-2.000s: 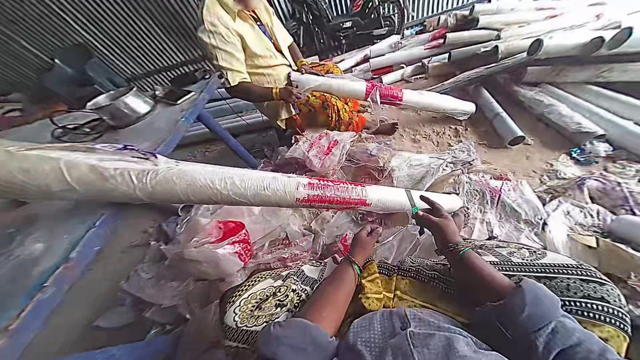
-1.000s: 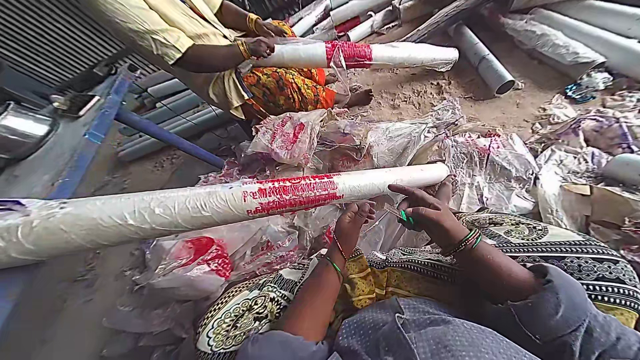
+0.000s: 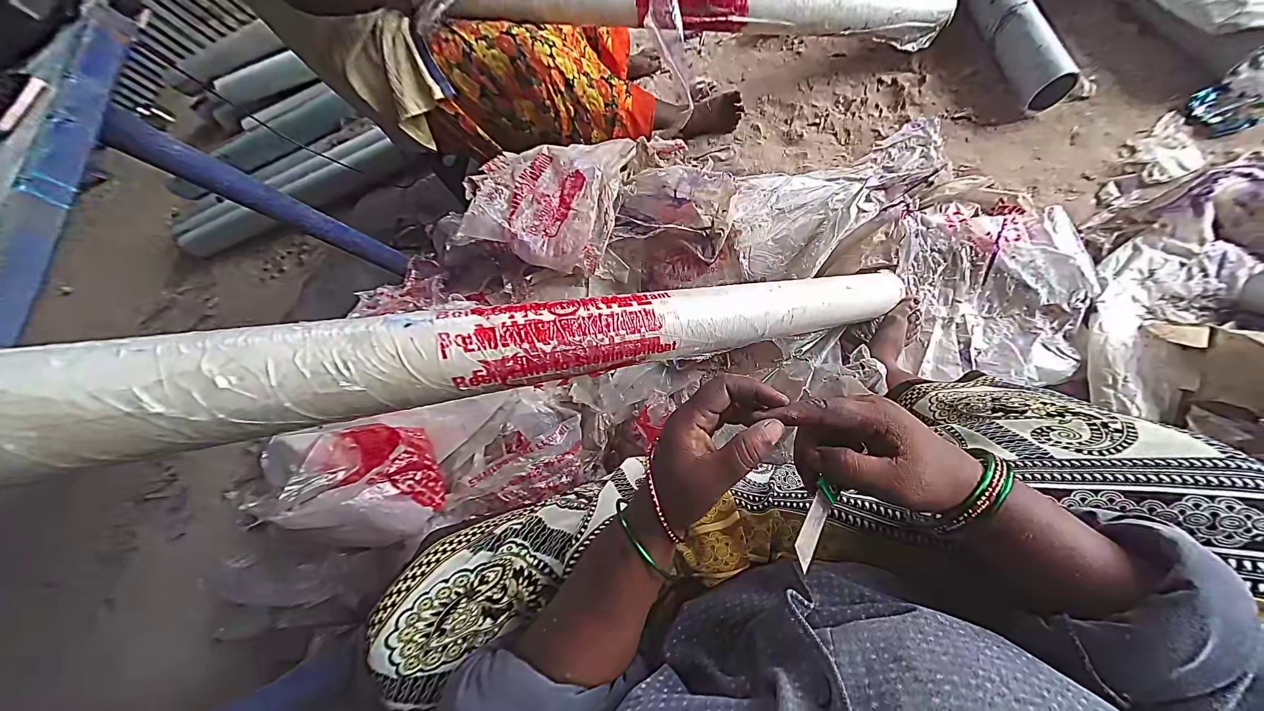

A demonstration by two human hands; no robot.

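A long pipe in white plastic wrapping (image 3: 553,341), printed in red, runs from the left edge to beyond my hands. Below its right part, my left hand (image 3: 716,449) has its fingers bent and thumb apart, with nothing seen in its grasp. My right hand (image 3: 874,449) is closed around the green-wrapped handle of a small blade (image 3: 813,531), which points down toward my lap. Its index finger reaches out to the left hand's fingertips. Neither hand touches the pipe. The far left end of the pipe lies out of view.
Crumpled printed plastic wrapping (image 3: 548,212) covers the ground beneath and behind the pipe. A person in orange flowered cloth (image 3: 538,84) sits beyond, beside another wrapped pipe (image 3: 810,15). Grey pipes (image 3: 296,148) and a blue metal bar (image 3: 252,188) are at upper left. A grey pipe (image 3: 1022,49) lies upper right.
My right hand has moved from the pipe's right end, where it was two seconds ago, down to beside my left hand. The blade below it now shows. The view has shifted.
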